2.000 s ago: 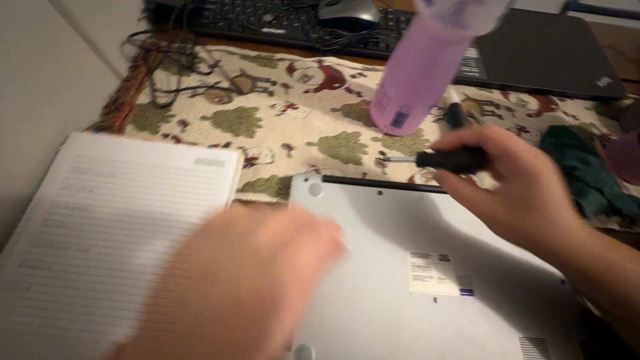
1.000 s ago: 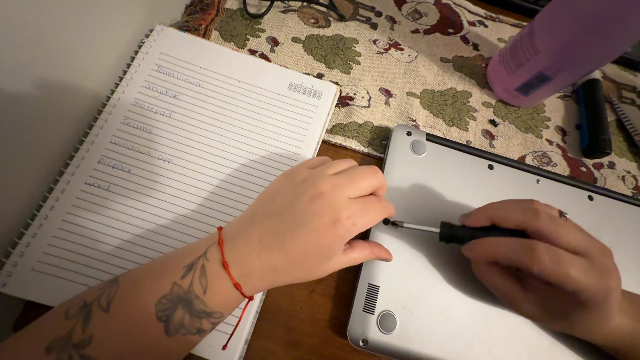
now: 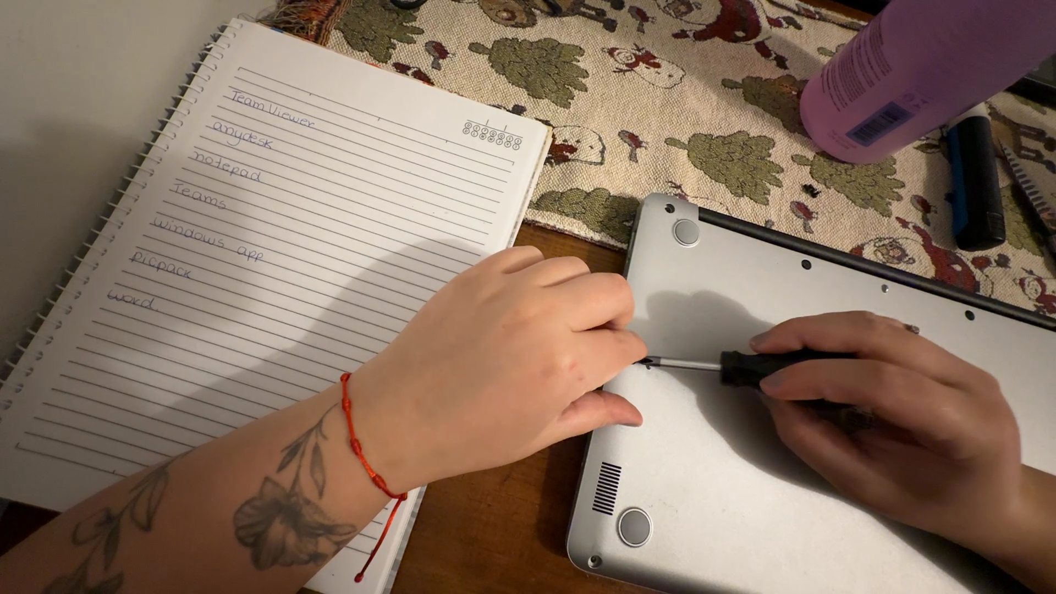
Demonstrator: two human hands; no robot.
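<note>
A silver laptop (image 3: 742,495) lies upside down, its rubber feet, vent and screw holes facing up. My right hand (image 3: 891,412) is closed around the black handle of a screwdriver (image 3: 689,364), held nearly flat above the laptop's underside with the shaft pointing left. At the screwdriver's tip, by the laptop's left edge, is my left hand (image 3: 528,355), its fingers curled; whether they pinch the tip or a small screw cannot be told. A red cord bracelet (image 3: 355,445) circles the left wrist.
Left of the laptop lies a spiral notebook (image 3: 330,206) with handwriting, partly under my left forearm. Behind are a patterned cloth runner (image 3: 610,148), a pink bottle (image 3: 899,82) and a black and blue capped object (image 3: 976,181). Brown wood (image 3: 487,511) shows between notebook and laptop.
Since two seconds ago, my left hand and the screwdriver tip have come together at the laptop's left edge. The view has shifted down and left. Over the last second both hands stay nearly in place.
</note>
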